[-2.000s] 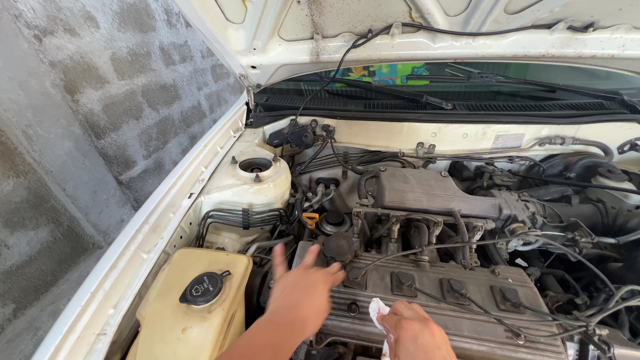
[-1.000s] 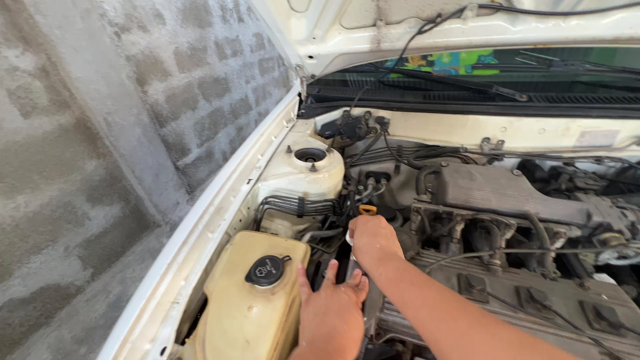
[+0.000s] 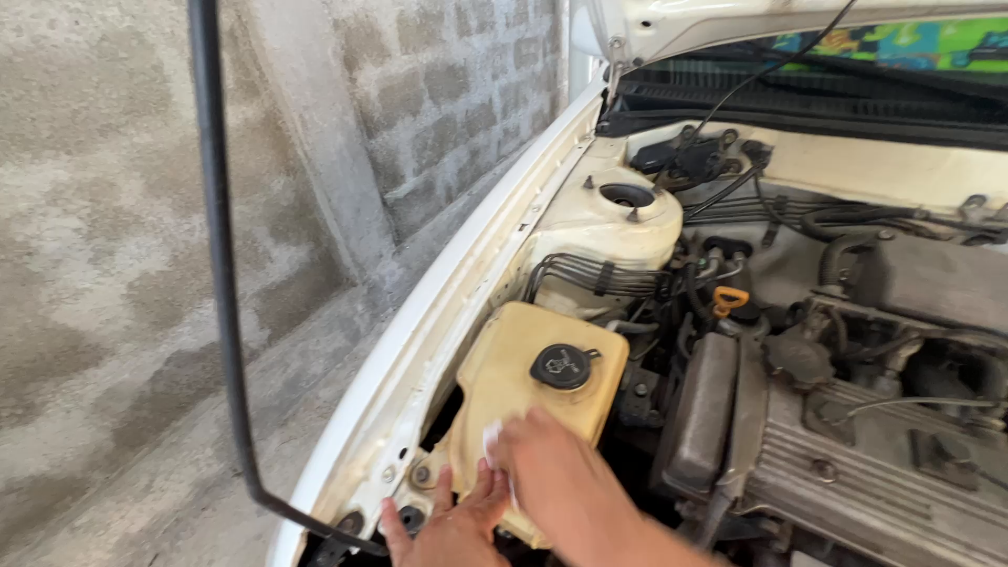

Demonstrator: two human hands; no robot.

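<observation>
My right hand (image 3: pixel 551 480), blurred, is closed on a small white cloth or tissue (image 3: pixel 493 445) over the front part of the yellowed plastic washer fluid reservoir (image 3: pixel 512 378). Just left of it, my left hand (image 3: pixel 457 524) has its fingers spread, with the fingertips by the reservoir's front corner and a bolt. A black cap (image 3: pixel 561 365) closes the reservoir. Most of the cloth is hidden by my right fingers.
A thin black hood prop rod (image 3: pixel 223 315) rises at the left, before a concrete block wall (image 3: pixel 441 87). The white fender edge (image 3: pixel 394 339) runs beside the reservoir. To the right are the engine's valve cover (image 3: pixel 850 465), an orange dipstick handle (image 3: pixel 730 300) and black hoses.
My right hand has moved from near the orange dipstick handle to the reservoir's front part. My left hand is now beside the reservoir's front corner. The view has swung left.
</observation>
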